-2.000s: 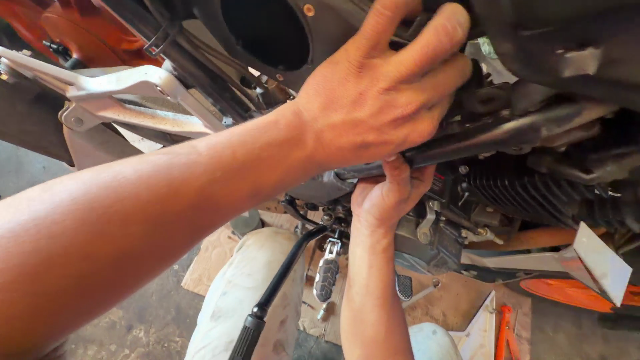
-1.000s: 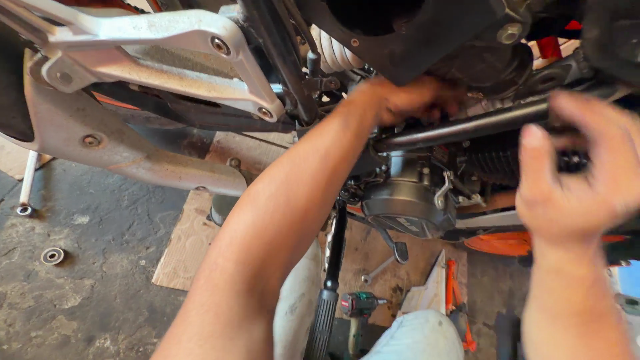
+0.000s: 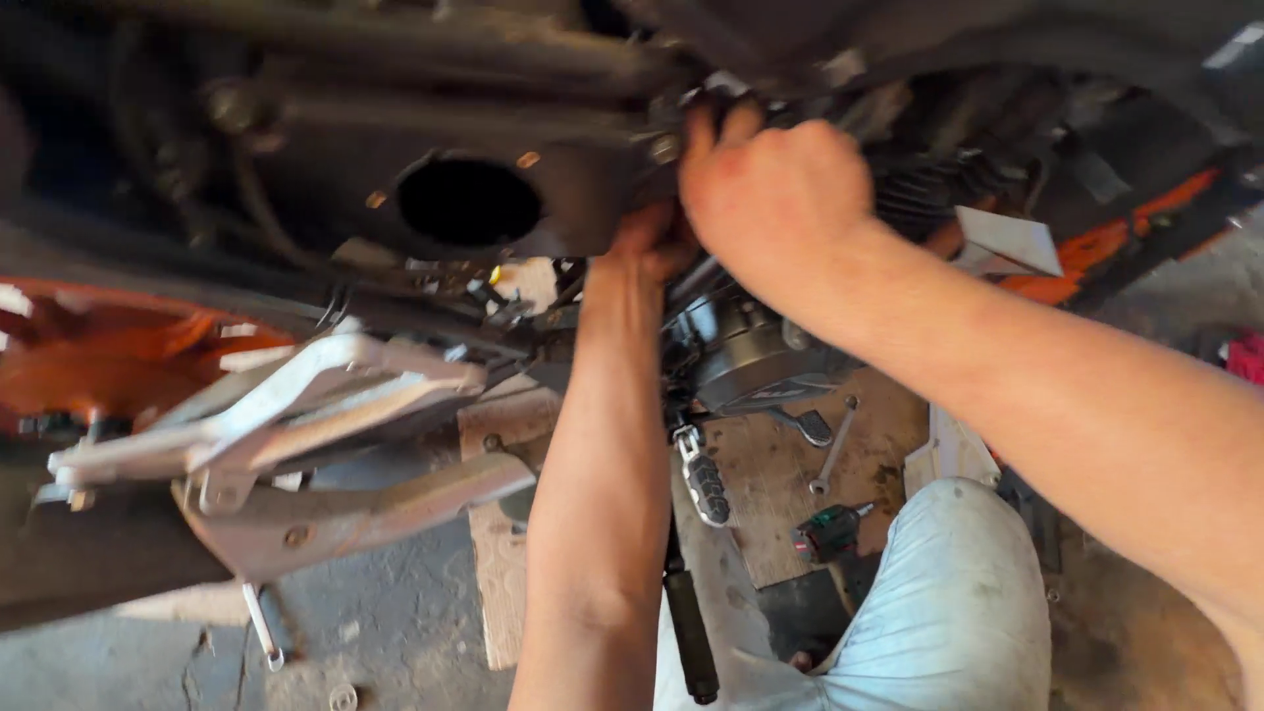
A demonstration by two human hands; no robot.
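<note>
Both of my hands reach into the frame of a motorcycle, beside a dark panel with a large round hole. My left hand is at the panel's lower right edge, its fingers mostly hidden in shadow. Higher and to the right, my right hand has bent fingers, with the thumb side against dark parts near a bolt. What either hand touches in there cannot be made out. Below them are the round engine cover and a rubber-topped footpeg. A black-handled bar slants down beside my left forearm.
A silver bracket and the exhaust jut out at left. On cardboard below lie a combination wrench and a green power tool. Another wrench and a ring-shaped part are on the floor.
My right hand, raised apart at the right one second ago, is now up among the frame parts close to my left hand. The view has shifted considerably.
</note>
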